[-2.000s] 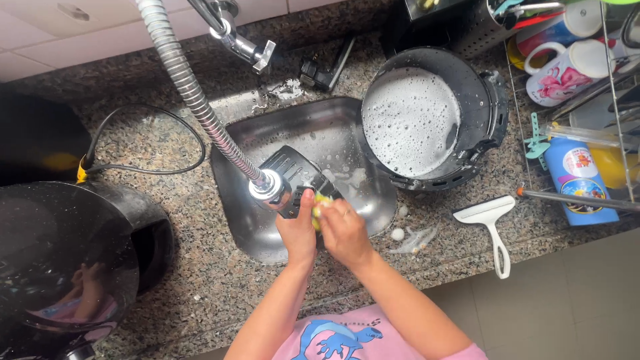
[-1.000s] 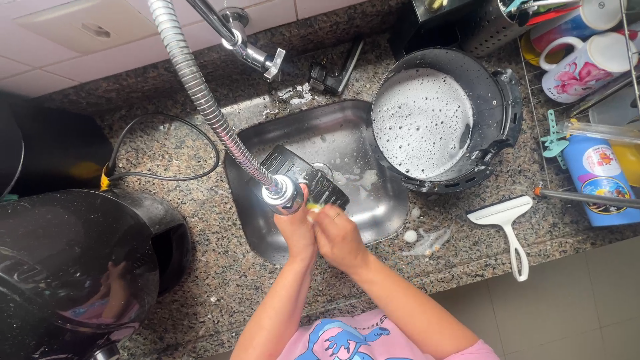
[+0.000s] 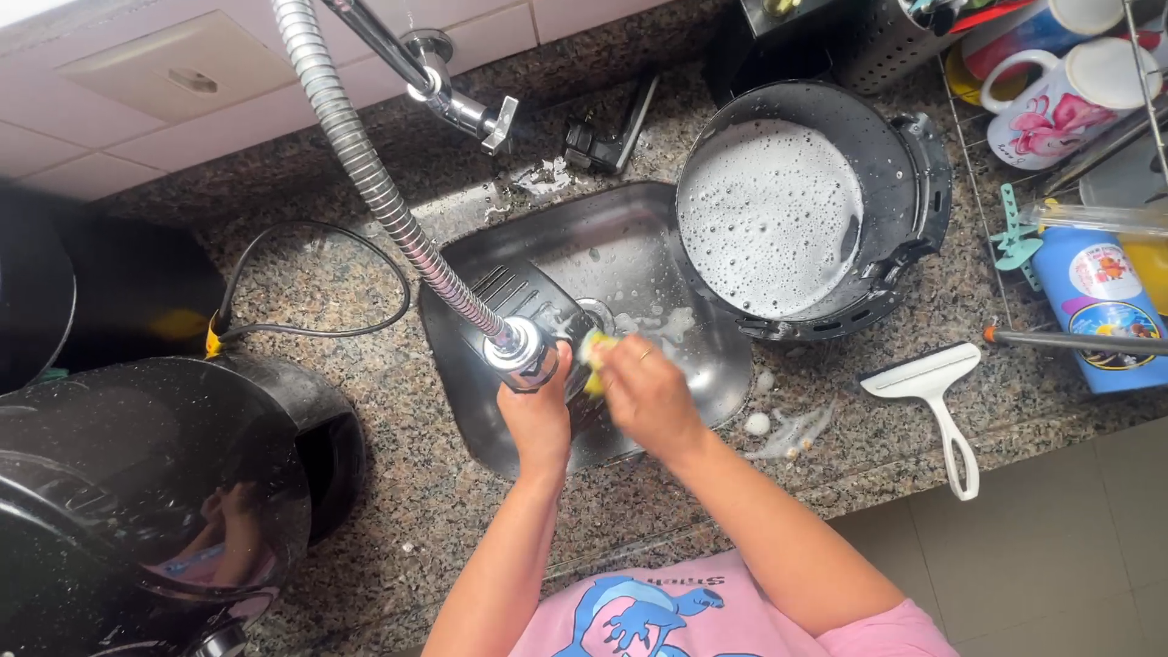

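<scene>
Over the steel sink (image 3: 721, 365), my left hand (image 3: 538, 415) grips a black slotted plastic part (image 3: 520, 292), its grip partly hidden behind the faucet head (image 3: 518, 351). My right hand (image 3: 652, 397) is closed on a yellow sponge (image 3: 595, 360), close to the right side of that part. Foam lies on the sink floor near the drain. A round black air fryer basket (image 3: 876, 173) holds foamy water (image 3: 766, 219) and stands at the sink's right edge.
A white squeegee (image 3: 931, 383) lies on the granite counter at right. Mugs (image 3: 1049, 119) and a blue bottle (image 3: 1100, 301) are in a wire rack. The flexible metal hose (image 3: 365, 164) arches over the sink. A glossy black appliance (image 3: 137, 493) stands left, near a black cord (image 3: 319, 328).
My right hand with the sponge has moved apart from my left hand. The black slotted part has shifted and turned in my left hand. The view has moved slightly.
</scene>
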